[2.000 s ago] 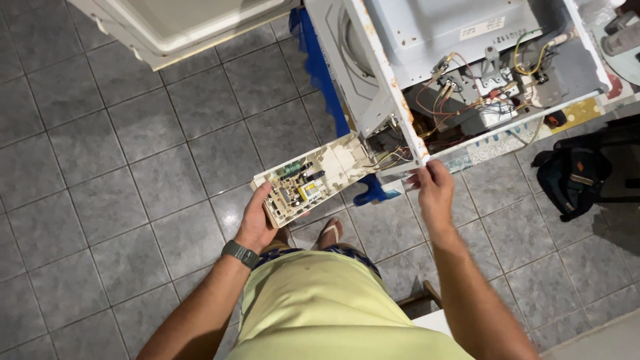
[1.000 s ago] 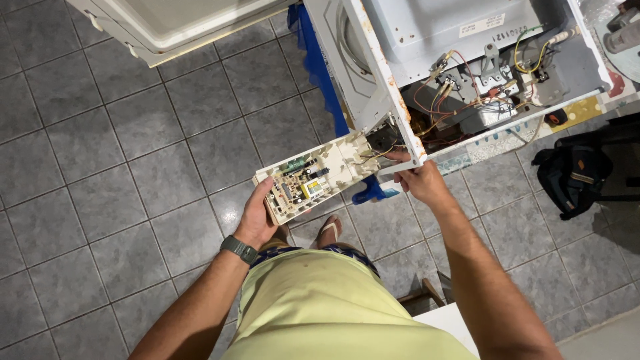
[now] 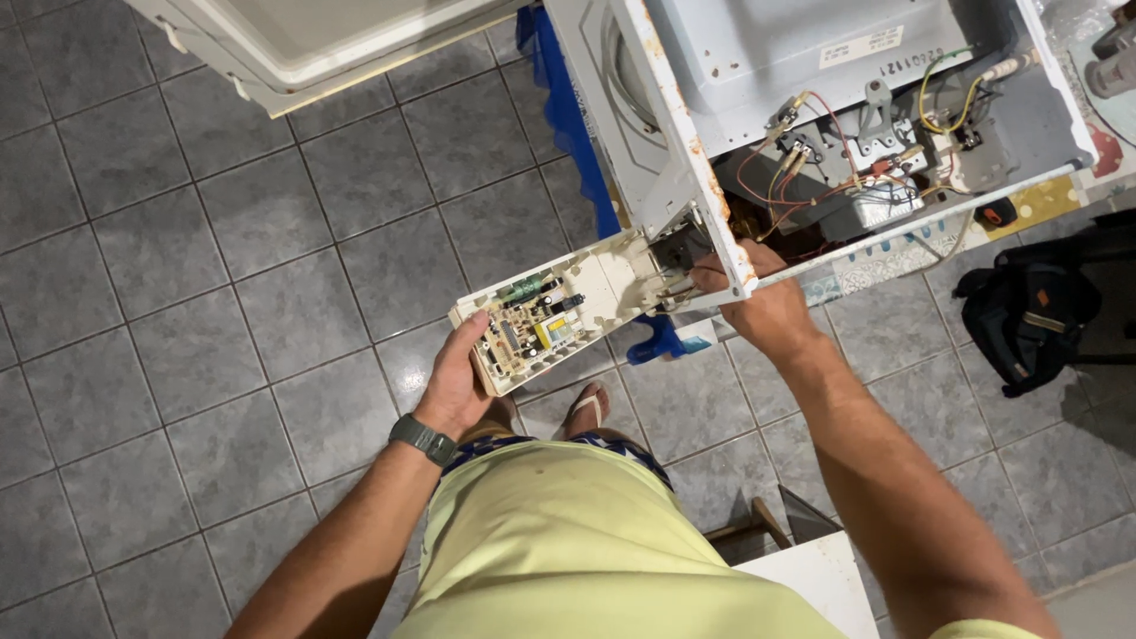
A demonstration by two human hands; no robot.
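Observation:
My left hand [image 3: 455, 377] grips the outer end of a cream plastic control panel [image 3: 612, 277], whose inner side faces up. A circuit board [image 3: 525, 330] with a green cylindrical component sits in the panel's outer half. The panel's other end meets the front corner of an open white metal appliance cabinet [image 3: 690, 146] with rusty edges. My right hand [image 3: 754, 282] reaches around that corner, its fingers among wires beside the panel; the frame edge partly hides them, so what they touch cannot be told. Red and yellow wires [image 3: 834, 182] run over parts inside the cabinet.
The cabinet rests on a patterned cloth [image 3: 879, 266], with a blue cloth [image 3: 568, 115] hanging beside it. A black backpack [image 3: 1029, 311] is at the right. A white appliance door or lid [image 3: 293, 53] stands at upper left. A white surface [image 3: 821, 577] is near my right side.
My right hand has moved from the cabinet's outer corner inward to the wires at the panel's end. My left hand keeps its hold on the panel.

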